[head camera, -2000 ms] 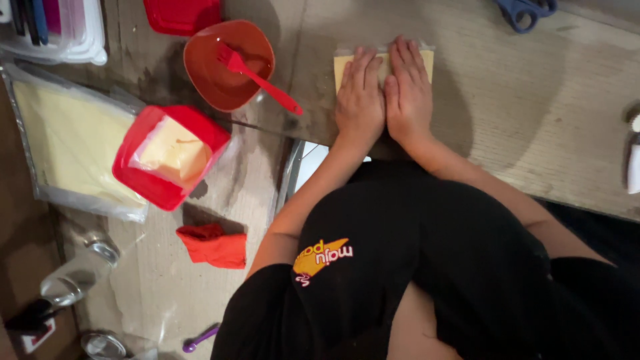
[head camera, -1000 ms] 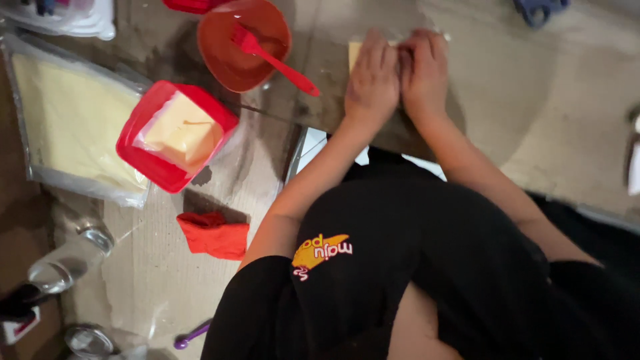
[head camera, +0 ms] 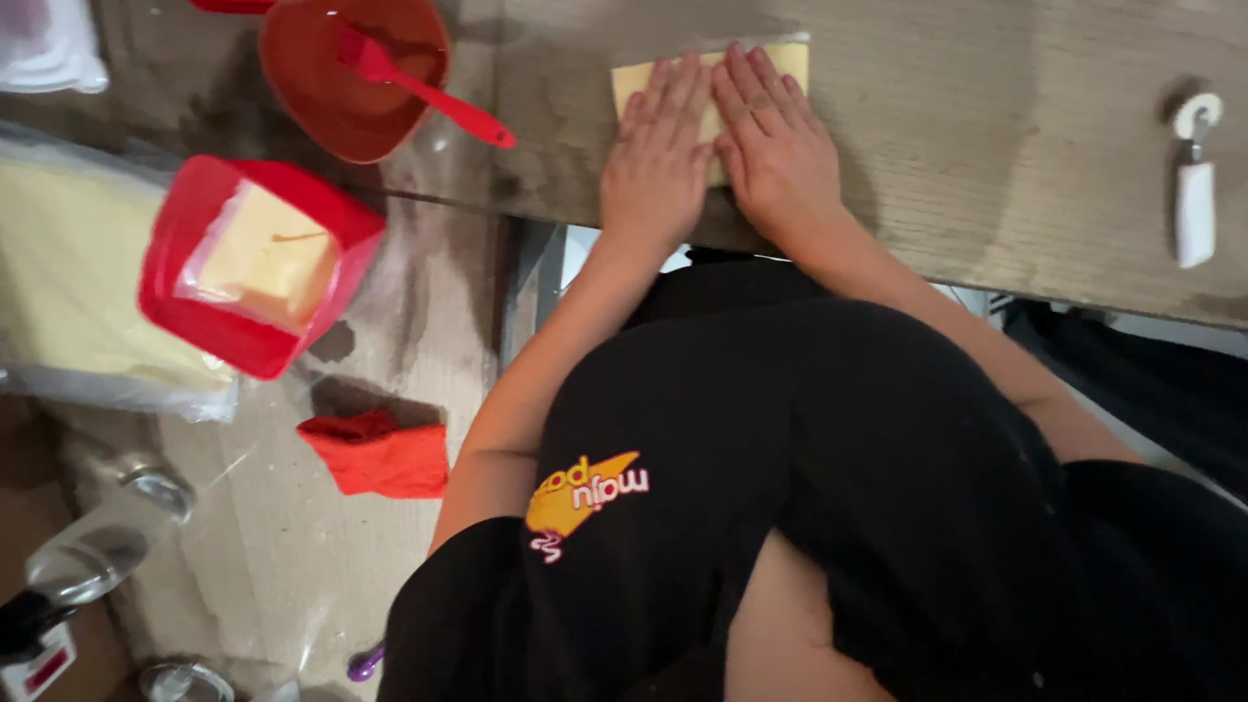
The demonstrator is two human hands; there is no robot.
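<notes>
A pale yellow square sheet, probably dough or pastry [head camera: 795,66], lies flat near the table's edge, with a thin clear film showing along its far side. Flat on its left part rests my left hand [head camera: 658,156], fingers pointing away from me. My right hand [head camera: 775,141] presses flat on its right part, close beside the left. Neither hand grips anything. To the left, an orange-brown bowl [head camera: 292,88] holds a red basting brush [head camera: 439,97] leaning over its rim. Nearer me, a red plastic tub [head camera: 166,249] contains a pale yellow block [head camera: 268,249] in wrapping.
A white-handled pastry wheel [head camera: 1195,210] lies at the far right. Leftward are a large pale sheet in clear plastic [head camera: 73,273], a crumpled red cloth [head camera: 385,456], a clear bottle [head camera: 107,546], a glass jar [head camera: 185,681] and a purple measuring spoon [head camera: 363,663].
Both hands were bunched at the sheet's far side one second ago. Now they lie flat and spread on it, much as two seconds ago. The view has shifted somewhat.
</notes>
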